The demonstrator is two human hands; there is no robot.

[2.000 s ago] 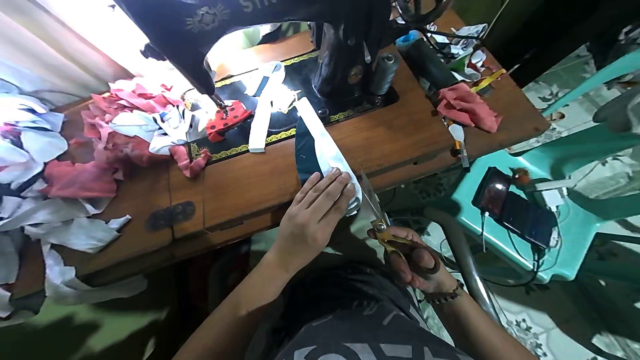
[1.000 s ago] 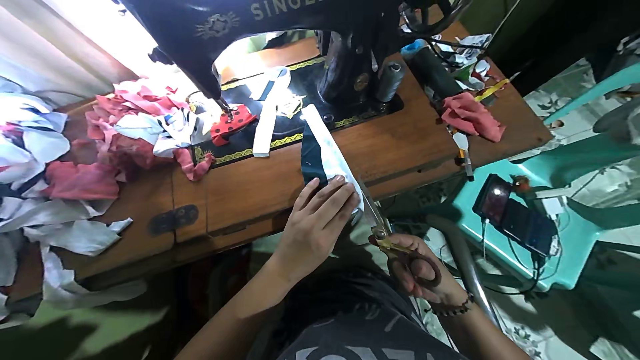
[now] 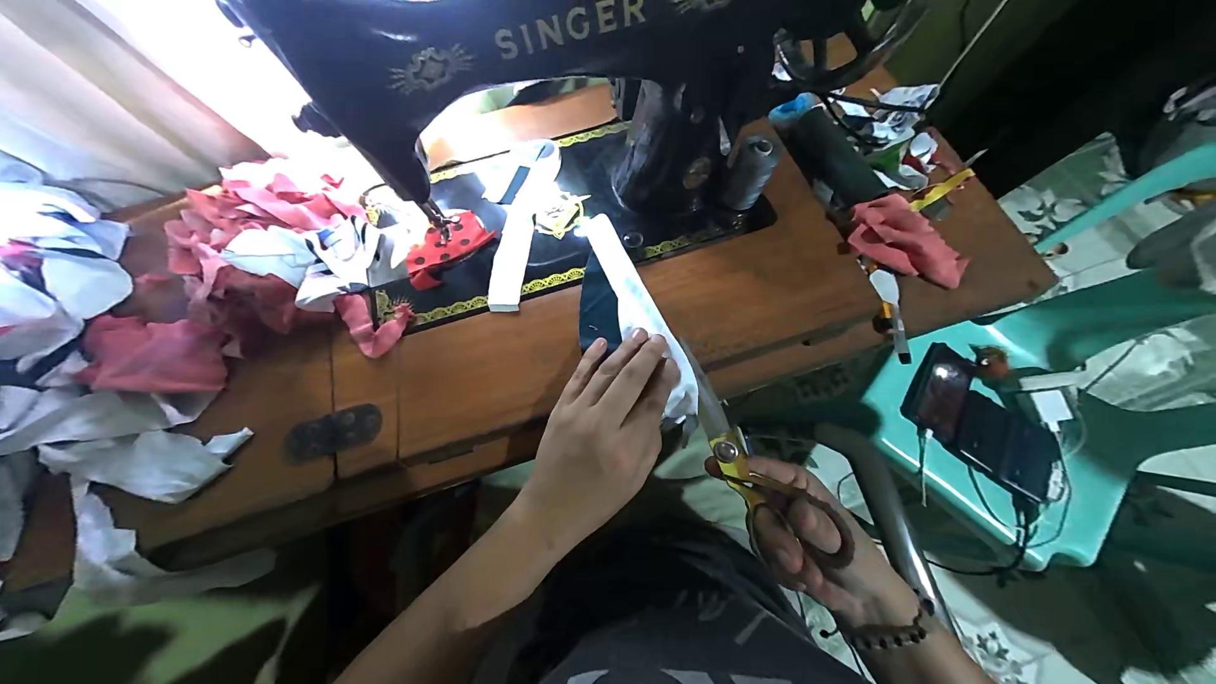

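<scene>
My left hand (image 3: 608, 418) presses a white fabric strip (image 3: 646, 309) and a dark fabric piece (image 3: 598, 304) against the front edge of the wooden sewing table (image 3: 494, 389). Through the handles of yellow-and-dark scissors (image 3: 730, 451) go the fingers of my right hand (image 3: 807, 532); the blades lie along the strip's right edge, close together. Behind the strip stands a black Singer sewing machine (image 3: 665, 123). Under its needle sits a red fabric piece with black dots (image 3: 448, 245), and a white strip (image 3: 515, 247) lies on the machine bed beside it.
Red scraps (image 3: 157, 351) and white scraps (image 3: 152, 461) cover the table's left side. A thread spool (image 3: 750, 173) stands by the machine. At right are a red cloth (image 3: 907, 237) and a green plastic chair (image 3: 1092, 513) holding a phone (image 3: 940, 385) and cables. A metal tube (image 3: 874, 494) rises near my right hand.
Between two seconds and one second ago the scissor blades came closer together along the strip's edge. My left hand stays on the fabric.
</scene>
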